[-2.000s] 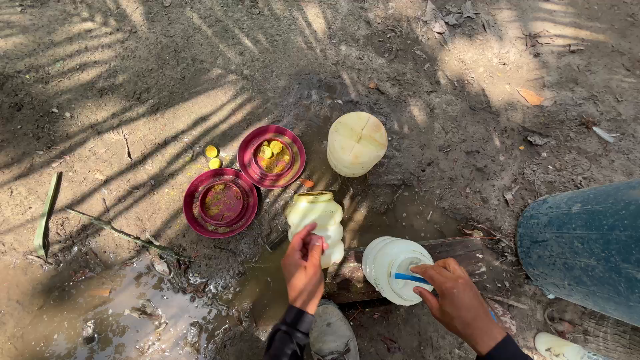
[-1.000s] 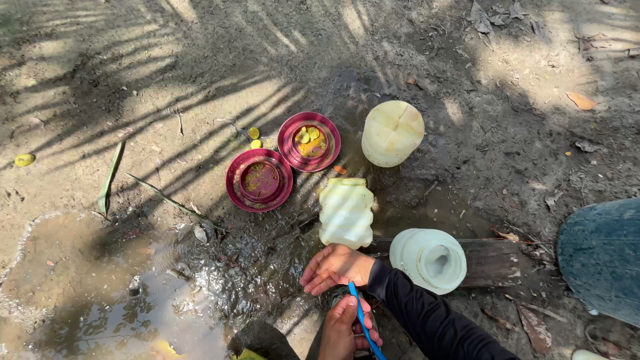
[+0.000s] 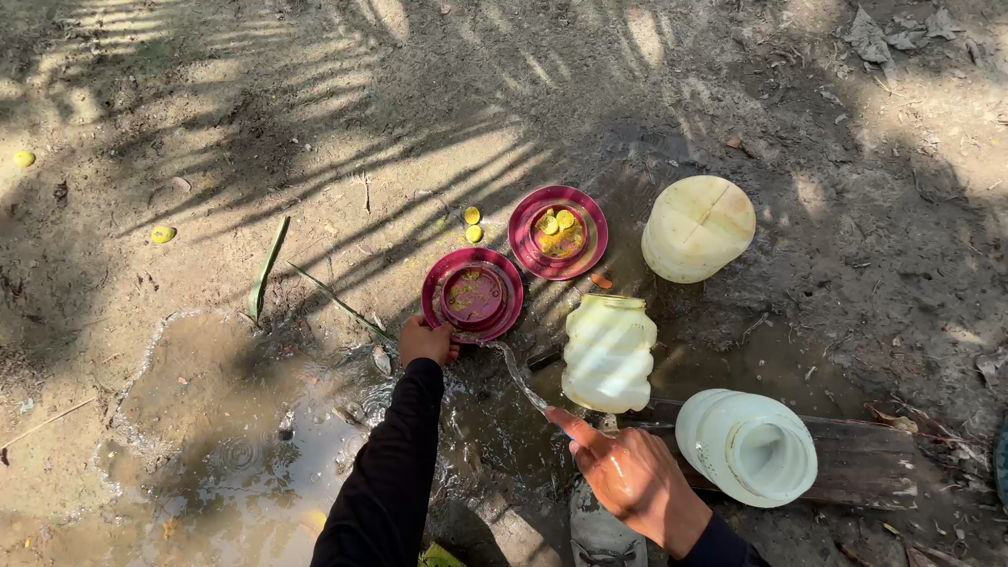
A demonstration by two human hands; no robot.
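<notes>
My left hand (image 3: 427,342) grips the lower left rim of a round maroon plastic dish (image 3: 504,315), which is wet and has yellow bits in its middle. My right hand (image 3: 630,476) is closed around a blue hose, mostly hidden by the fingers. A thin stream of water (image 3: 516,374) runs between the hose end and the dish's lower rim. Behind and to the right lies a second maroon dish (image 3: 596,228) with several yellow fruit pieces (image 3: 557,223) inside. A ribbed whitish plastic jar (image 3: 609,354) lies just beyond my right hand.
A rounded translucent jar (image 3: 709,441) rests on a dark wooden board (image 3: 858,461) at the right. A yellowish plastic container (image 3: 697,228) stands behind it. A muddy puddle (image 3: 252,449) spreads at lower left. My shoe (image 3: 602,524) is beside the right hand.
My hands, together near the blue hose a second ago, are now apart. The left has come to the nearer maroon dish. A water stream now shows, and the view has shifted.
</notes>
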